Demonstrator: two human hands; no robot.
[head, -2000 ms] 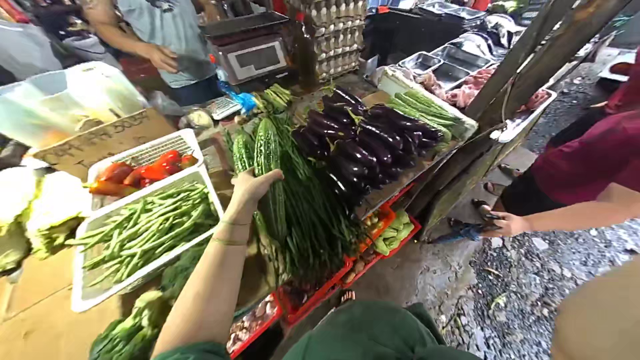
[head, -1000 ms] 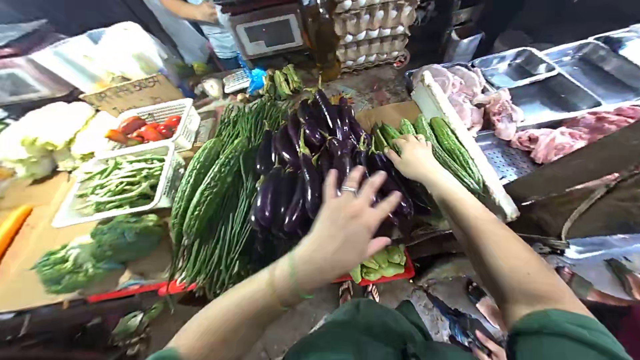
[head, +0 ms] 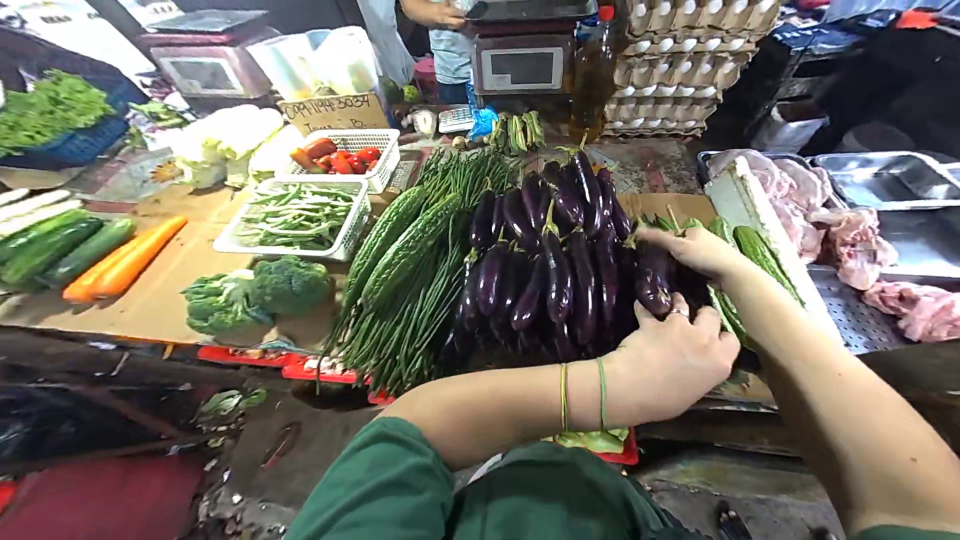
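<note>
A large heap of purple eggplants point(head: 559, 262) lies across the middle of the stall. My left hand point(head: 671, 356), with a ring and two thin bands at the wrist, has its fingertips on the lower end of an eggplant point(head: 654, 279) at the heap's right side. At that eggplant's stem end is my right hand point(head: 697, 251), its fingers bent around it. Both hands hold the one eggplant between them. Ridged green gourds point(head: 761, 251) lie partly under and beside my right forearm. Left of the heap are two bitter gourds point(head: 409, 247) on long green beans point(head: 420, 322).
White baskets hold green beans point(head: 296, 217) and red peppers point(head: 345, 161). Broccoli point(head: 289, 285), carrots point(head: 127, 262) and cabbages point(head: 232, 142) lie further left. Raw meat point(head: 855, 244) and metal trays point(head: 889, 180) are at the right. Egg trays point(head: 664, 90), a bottle point(head: 592, 82) and a scale point(head: 525, 64) stand behind.
My left hand was on the bitter gourds, then open over the eggplants; now it touches an eggplant at the right. My right hand has moved from the green gourds onto the same eggplant.
</note>
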